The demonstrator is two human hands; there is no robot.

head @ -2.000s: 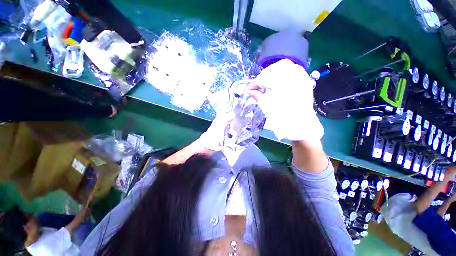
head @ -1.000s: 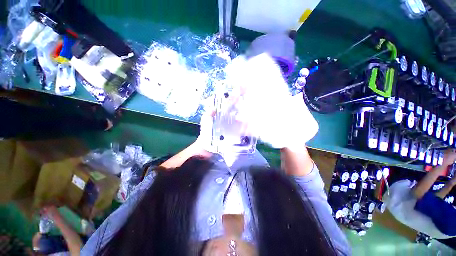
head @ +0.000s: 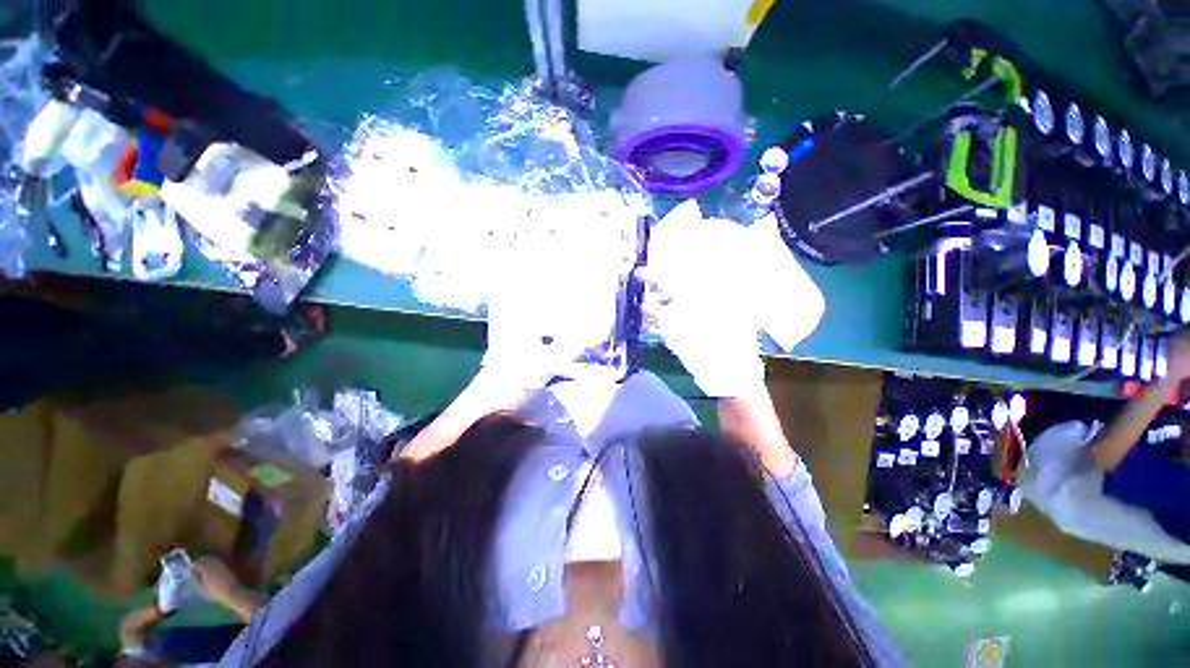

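My left hand (head: 529,333), in an overexposed white glove, holds a clear plastic case (head: 603,294) in front of my chest at the bench edge. The case looks upright with a dark right edge; glare hides most of its face. My right hand (head: 711,313), also gloved in white, is at the case's right edge, with a white sheet or cloth (head: 783,281) spreading from it. Its fingers are washed out, so their exact hold is unclear. Bagged cases (head: 392,196) lie in a glossy heap just left of the case.
A thick tape roll with a purple core (head: 679,144) stands behind my hands. A black round stand (head: 842,189) and rows of black units (head: 1070,307) are at right. Tools and plastic parts (head: 235,196) lie at left. Cartons (head: 196,496) are on the floor; other people are at both lower sides.
The case has turned from a broad clear face to one showing a dark side edge. The white sheet has moved right and down, away from the tape roll, uncovering its purple core.
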